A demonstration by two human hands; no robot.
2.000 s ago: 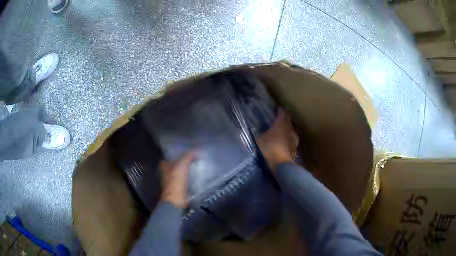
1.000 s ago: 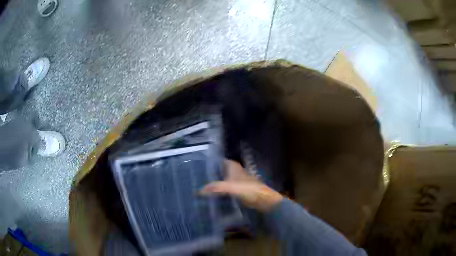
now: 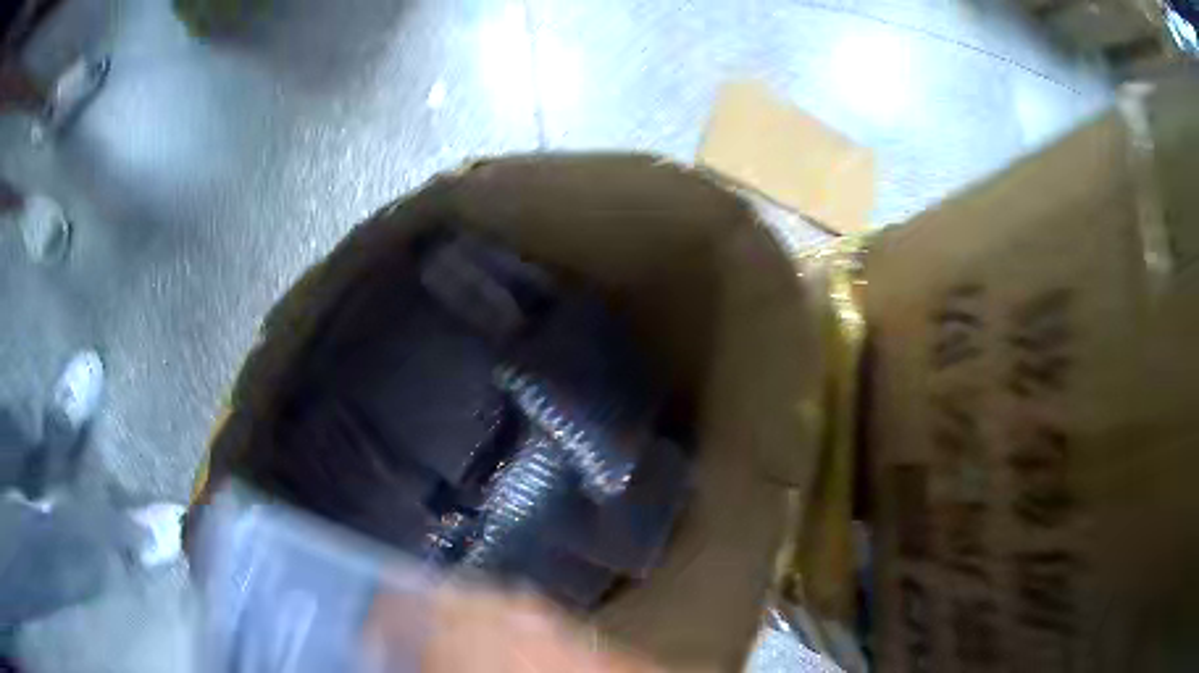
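A flat panel in a clear shiny bag point(image 3: 283, 592), probably a solar panel, is blurred at the lower left, over the near rim of the round supply carton point(image 3: 756, 434). My right hand point(image 3: 506, 634) is blurred at the bottom edge, partly cut off, with its fingers at the panel's right side, holding it. Inside the round carton lie several dark bagged panels point(image 3: 421, 381), some with light ribbed edges showing. My left hand is not in view.
A large printed carton point(image 3: 999, 394) with dark lettering stands close to the right of the round carton. A flat cardboard piece point(image 3: 789, 155) lies on the floor behind. A person's shoes point(image 3: 82, 385) show at the left.
The panel has moved out of the carton towards the lower left with my right hand. My left hand, seen in the carton two seconds ago, is gone. The view has shifted, showing more of the printed carton.
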